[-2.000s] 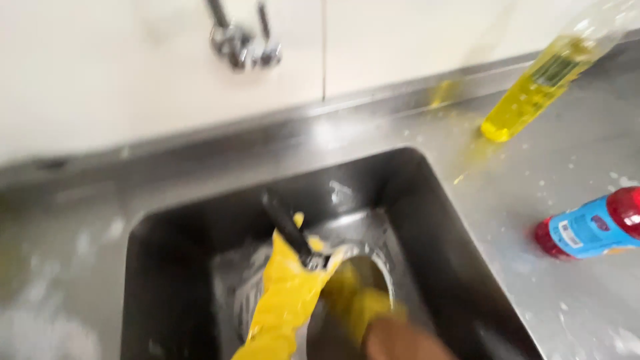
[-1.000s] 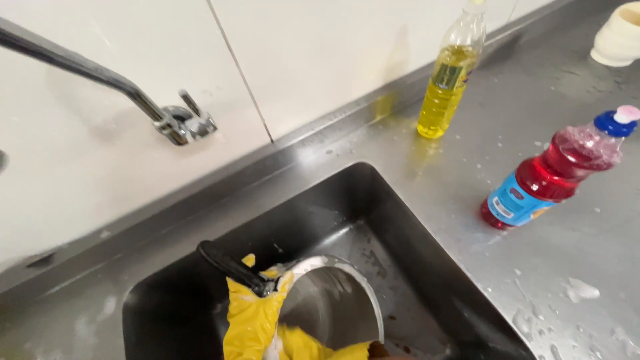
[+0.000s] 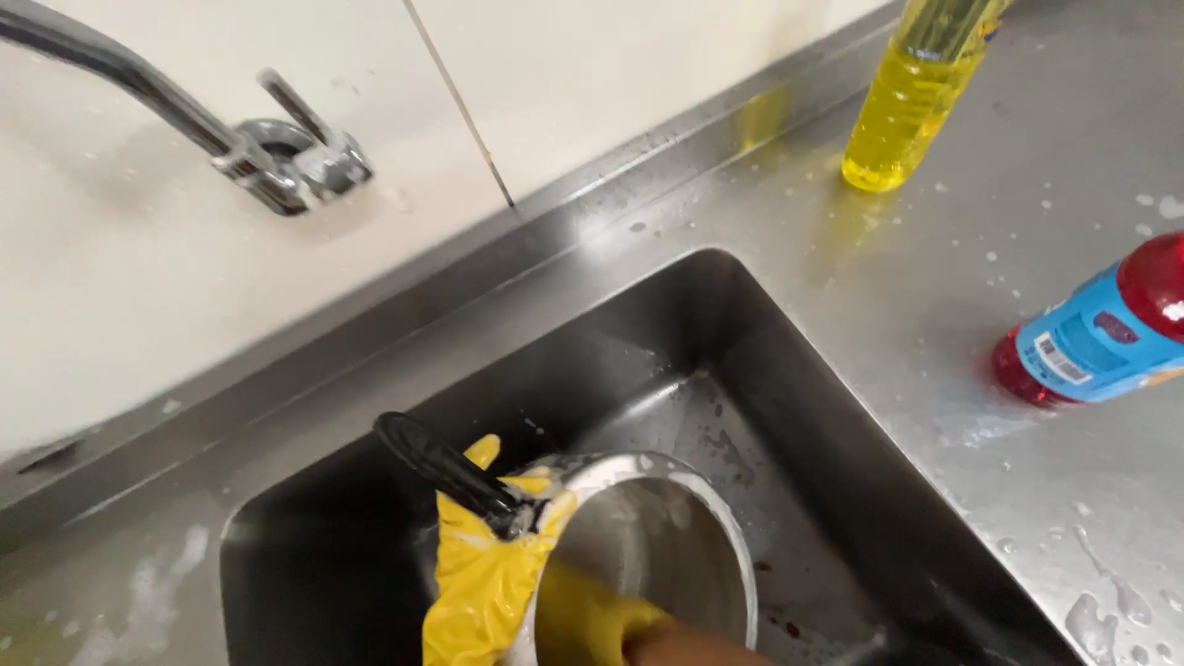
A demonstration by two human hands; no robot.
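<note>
A metal pot [image 3: 740, 555] with a black handle [image 3: 444, 467] sits tilted in the sink, suds along its rim. In a yellow rubber glove, my left hand [image 3: 490, 564] grips the pot at its rim beside the handle base. My right hand [image 3: 592, 615], also in a yellow glove, reaches into the pot's mouth; it is blurred, its fingers are hidden, and whether it holds anything does not show.
The steel sink basin [image 3: 795, 370] surrounds the pot. A bottle of yellow liquid [image 3: 906, 111] and a bottle of red liquid with a blue label [image 3: 1091, 333] stand on the wet counter at right. A wall faucet [image 3: 287, 166] is at upper left.
My right hand has moved within the pot, while my left hand keeps its grip by the handle. The view has shifted and turned.
</note>
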